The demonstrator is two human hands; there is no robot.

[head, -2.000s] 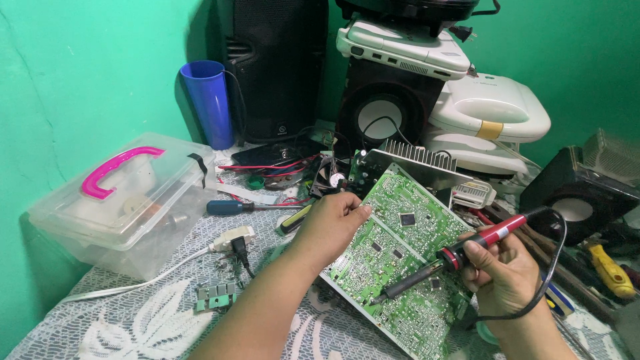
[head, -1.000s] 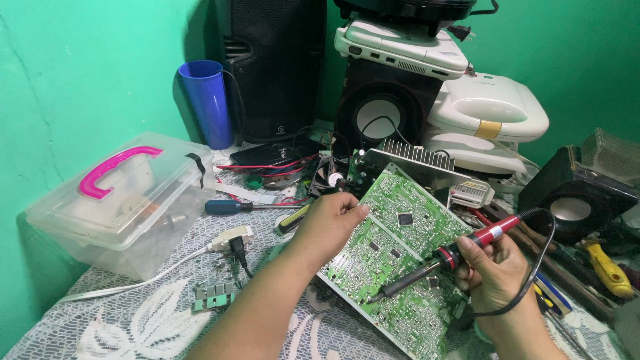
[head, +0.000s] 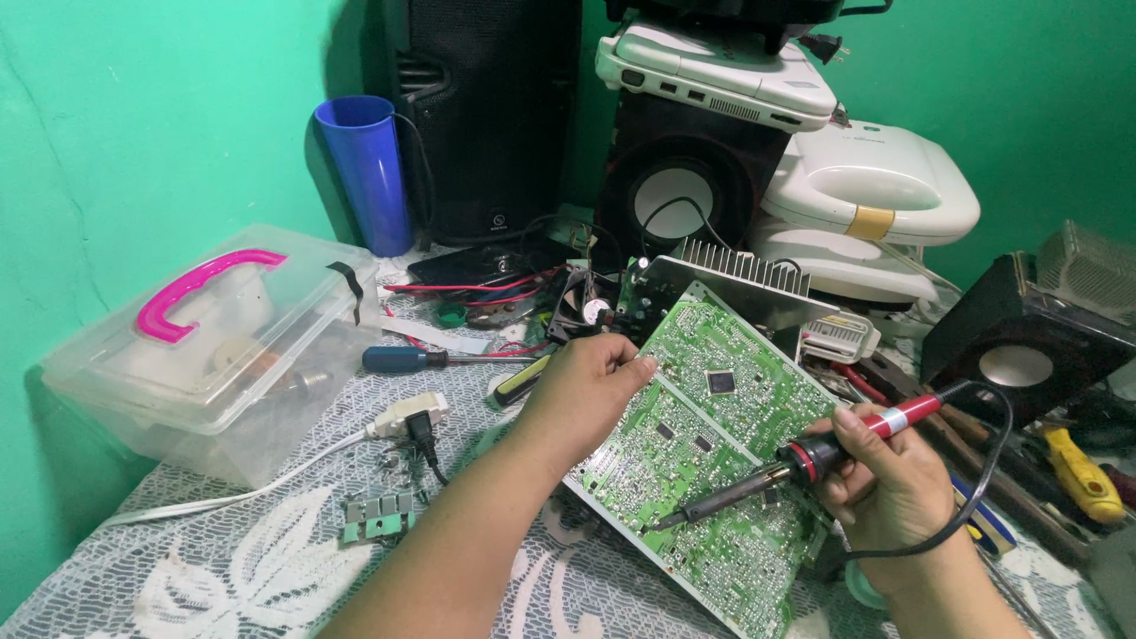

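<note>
My left hand (head: 590, 399) grips the left edge of a green circuit board (head: 710, 426), which is tilted in front of me and densely covered with small components. In my right hand (head: 892, 479) is a red and black soldering iron (head: 799, 457), held near its collar. Its dark tip points down and left, over the lower left part of the board; whether it touches cannot be told. The iron's black cord loops over my right wrist. Behind the board's upper edge stands a finned metal heatsink (head: 745, 284).
A clear plastic box (head: 204, 373) with a pink handle is at left. A blue screwdriver (head: 404, 358), a plugged white extension cord (head: 408, 415) and a small board piece (head: 377, 516) lie nearby. Speakers, a blue cup (head: 368, 177) and stacked white appliances stand behind; a yellow-handled tool (head: 1083, 475) lies right.
</note>
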